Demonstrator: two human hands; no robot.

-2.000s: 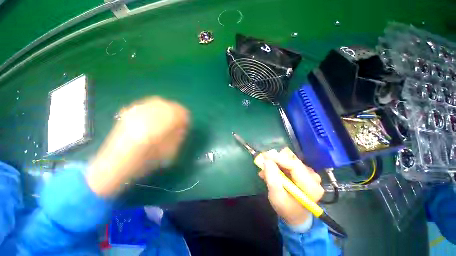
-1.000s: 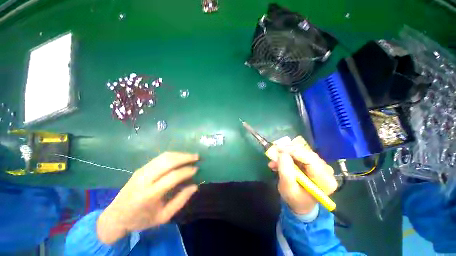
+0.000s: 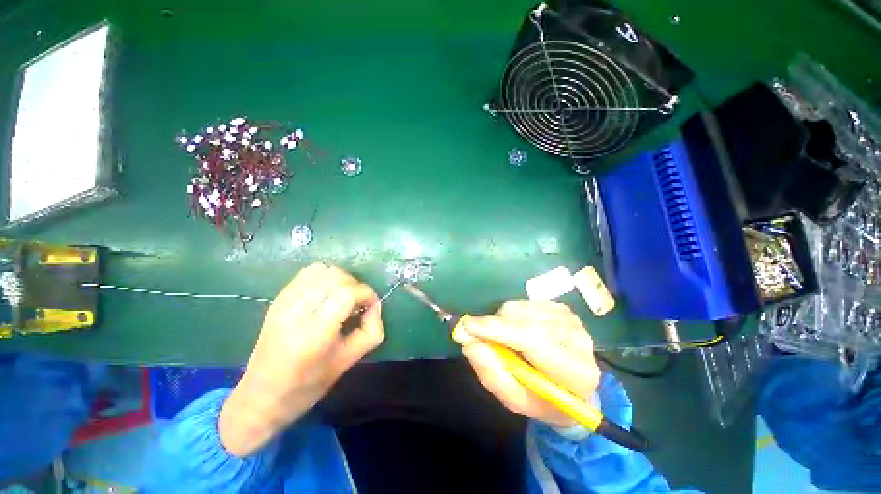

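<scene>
My right hand (image 3: 531,357) holds a yellow soldering iron (image 3: 531,374) with a black rear end. Its metal tip is at a small pale clear block (image 3: 417,268) near the bench edge. My left hand (image 3: 314,333) pinches thin solder wire (image 3: 184,292), whose end reaches the block beside the iron tip. The wire runs left to a yellow and black spool stand (image 3: 60,288). Whether a part sits in the block is too small to tell. A small round board (image 3: 301,234) lies left of the block, and another (image 3: 351,167) lies farther back.
A tangled pile of dark red wired parts (image 3: 237,174) lies back left, near a white tray (image 3: 60,123). A black fan (image 3: 570,92), blue soldering station (image 3: 659,232), brass wool tray (image 3: 776,260) and clear blister trays (image 3: 831,299) stand right. White (image 3: 550,284) and yellowish (image 3: 594,290) blocks lie by my right hand.
My left hand has closed on the solder wire and moved up to the block. My right hand has brought the iron tip left to it, uncovering the two small blocks. The view has shifted.
</scene>
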